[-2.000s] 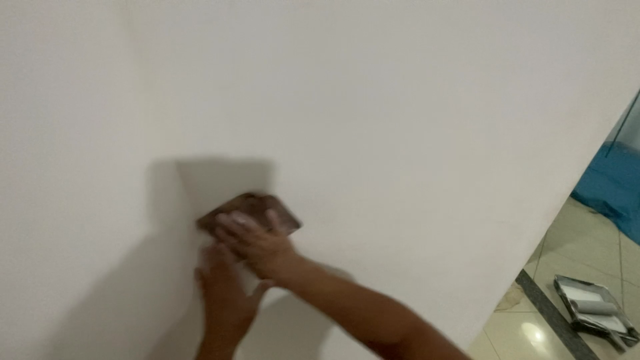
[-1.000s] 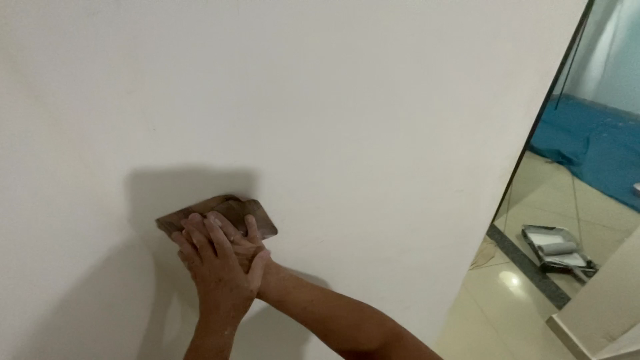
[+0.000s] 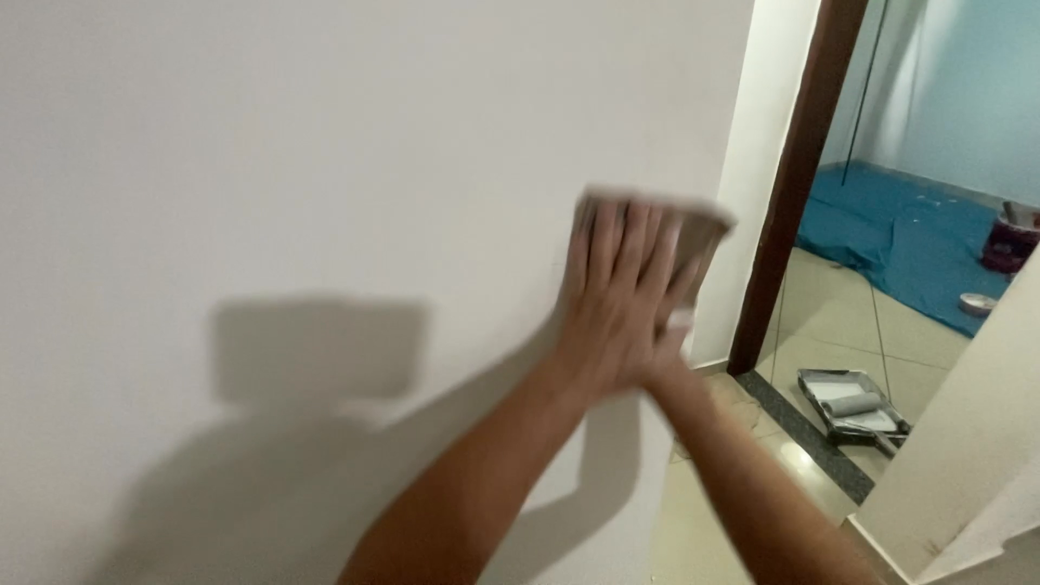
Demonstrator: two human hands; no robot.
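A brown, flat rectangular sheet or pad (image 3: 700, 236), apparently sandpaper, is against the white wall (image 3: 366, 162) close to its right edge. My left hand (image 3: 613, 305) lies over it with the fingers pointing up, pressing it. Partly covered by the left, my right hand (image 3: 670, 337) reaches in from the lower right and holds the pad's lower right side. Blur and overlap hide the right fingers and how the pad is gripped. Shadows of my head and arms fall on the wall.
Right of the wall stands a dark brown door frame (image 3: 800, 162). On the tiled floor beyond lies a paint tray (image 3: 829, 382) with a roller (image 3: 853, 405). Farther back, a blue sheet (image 3: 910, 236) holds a dark bucket (image 3: 1010, 244) and a tape roll (image 3: 977, 304). A wall corner (image 3: 934, 455) juts in at lower right.
Both hands and the brown pad have moved right along the wall, close to its edge. Two seconds ago my right hand was on top; now my left overlaps it. The view has swung right.
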